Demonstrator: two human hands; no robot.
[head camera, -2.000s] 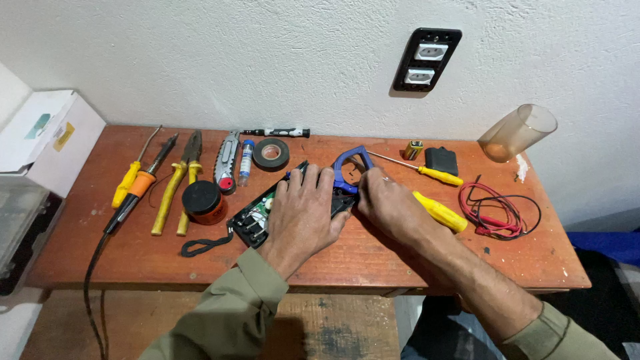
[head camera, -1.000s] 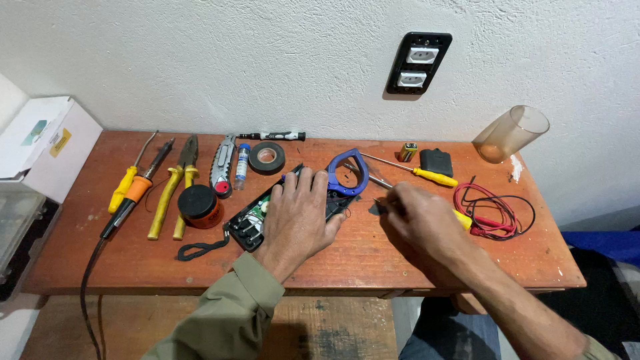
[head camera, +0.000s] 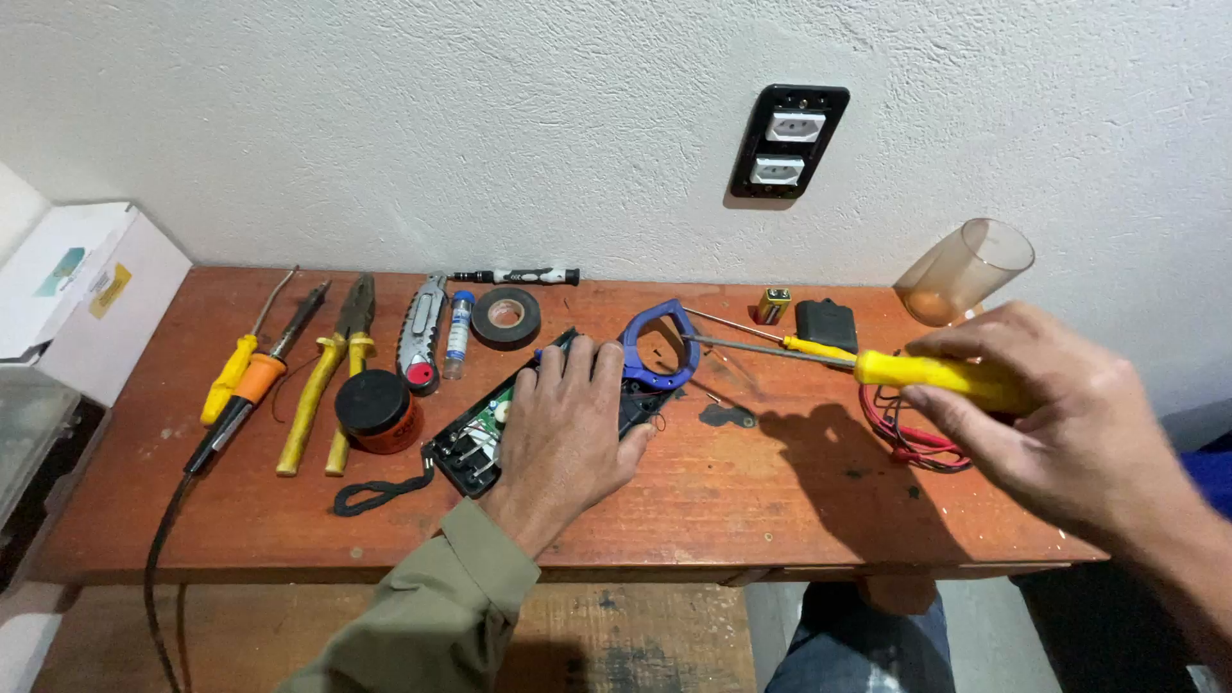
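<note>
An opened clamp meter body (head camera: 467, 457) with a green circuit board lies on the wooden table, and my left hand (head camera: 568, 414) rests over it, pressing on it. Its blue clamp jaw (head camera: 632, 337) sticks out past my fingers. My right hand (head camera: 1049, 404) grips a yellow-handled screwdriver (head camera: 929, 375) above the table, its shaft pointing left with the tip over the jaw's right side. A small screw (head camera: 713, 397) and a dark flat piece (head camera: 727, 416) lie right of the jaw. What my left palm covers is hidden.
Soldering iron (head camera: 245, 385), pliers (head camera: 316, 404), utility knife (head camera: 421, 332), black tape roll (head camera: 506, 318) and red-black jar (head camera: 380, 414) stand left. Toward the right are another yellow screwdriver (head camera: 808, 348), a 9V battery (head camera: 773, 306), black cover (head camera: 826, 325), test leads (head camera: 914, 443) and clear cup (head camera: 962, 274).
My right hand has moved away from the clamp jaw to the right, now raised with the yellow screwdriver in it. My left hand stays on the meter.
</note>
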